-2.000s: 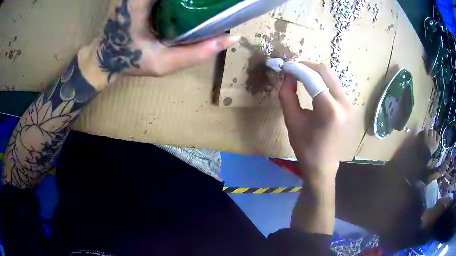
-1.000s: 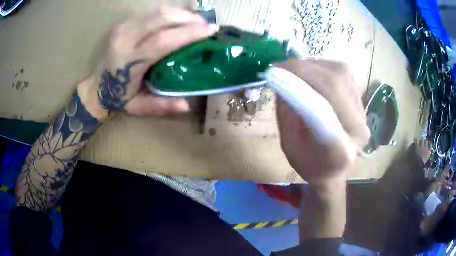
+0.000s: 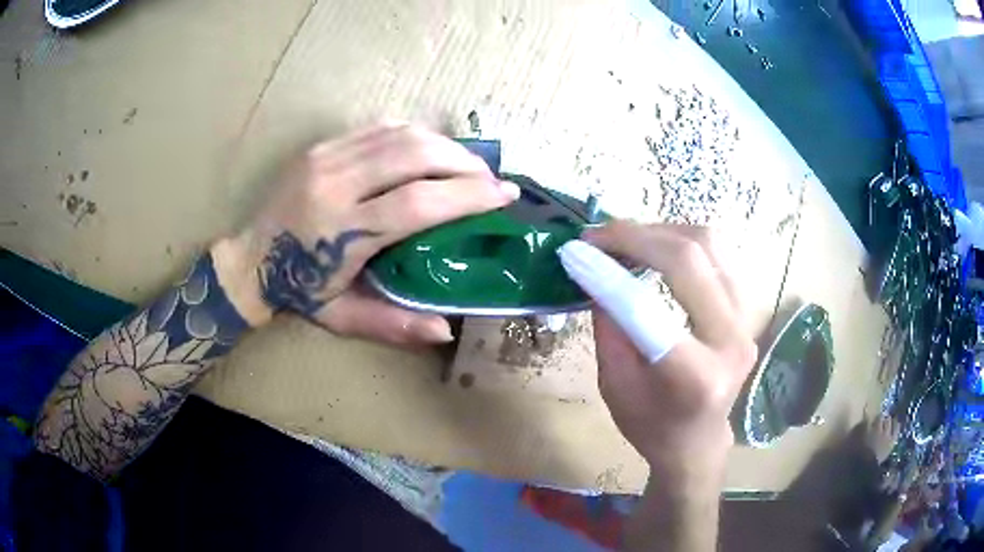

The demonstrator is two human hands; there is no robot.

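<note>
A glossy green housing with a silver rim is held above the cardboard pad, its rim facing down towards me. My left hand grips its left end, fingers over the top and thumb below. My right hand, with a white finger wrap on one finger, has its fingertips at the housing's right end. A small metal piece stands at those fingertips. A black insert shows along the housing's upper side. The housing partly hides the pad and its stain.
Tiny fasteners lie loose on the corrugated cardboard sheet beyond my right hand. Another green housing lies at right, and part of one shows at top left. Massed housings and a blue bin line the right edge.
My right hand has come from the stained pad to the housing's right end. The housing has moved down and right into fuller view, still in my left hand. The camera view has shifted.
</note>
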